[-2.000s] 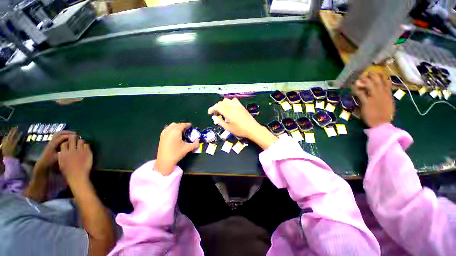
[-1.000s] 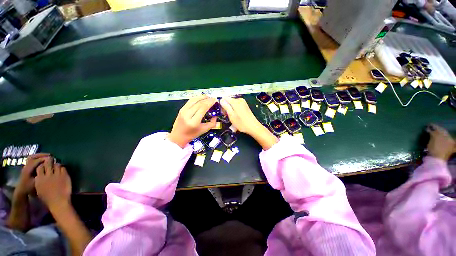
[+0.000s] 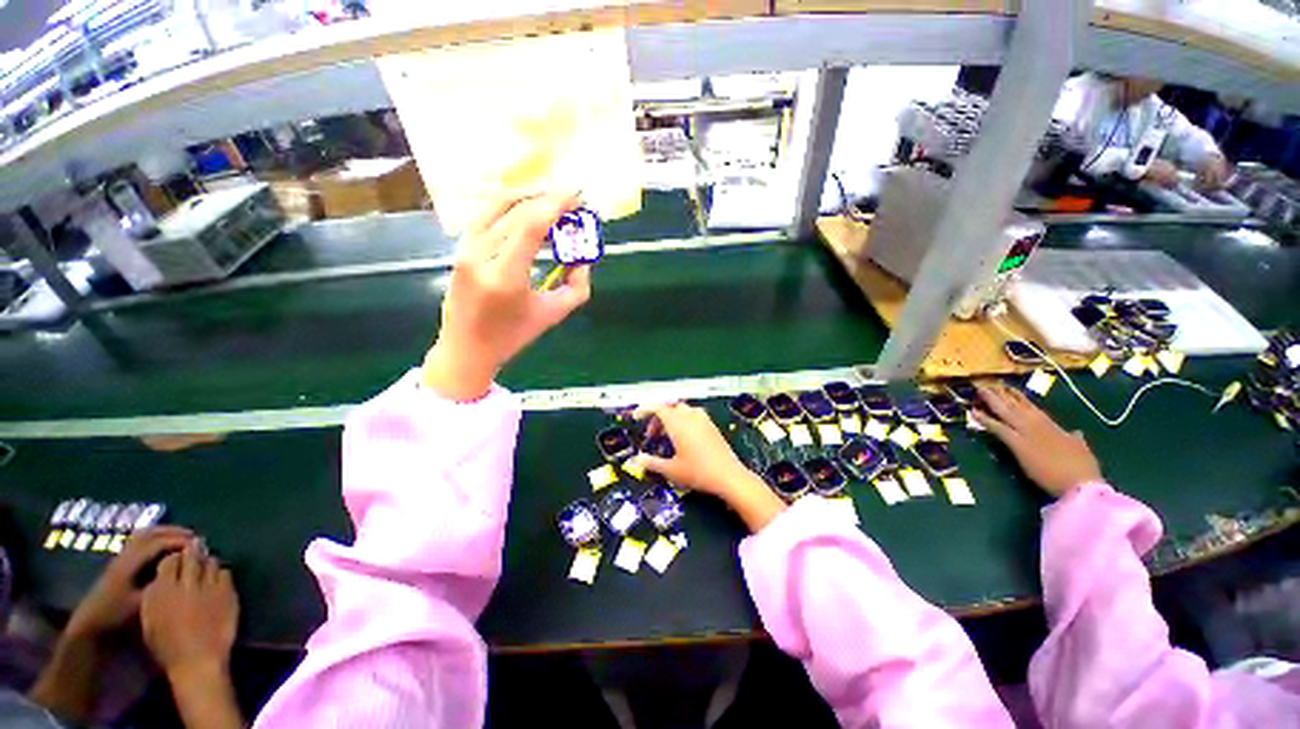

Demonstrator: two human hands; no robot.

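My left hand (image 3: 499, 292) is raised above the conveyor and holds a smartwatch unit (image 3: 578, 238) by its edge, its screen lit white and facing me. My right hand (image 3: 690, 453) rests low on the dark green bench, its fingers at a dark smartwatch unit (image 3: 657, 443) that they partly cover; whether they grip it is unclear. Another unit (image 3: 616, 443) lies just left of it. Three units with lit screens, one of them here (image 3: 579, 524), lie in a row nearer me, with pale squares hanging off.
Two rows of dark units (image 3: 788, 480) lie to the right, where a neighbour's hand (image 3: 1039, 440) touches the bench. A metal post (image 3: 984, 185), white cable (image 3: 1122, 407) and white tray (image 3: 1212, 302) are at right. Another worker's hands (image 3: 191, 610) are at left. A yellow sheet (image 3: 520, 121) hangs ahead.
The view has tilted up. My left hand has risen from the bench with a lit unit. My right hand has stayed low at the units. The neighbour's hand at right has moved to the rows.
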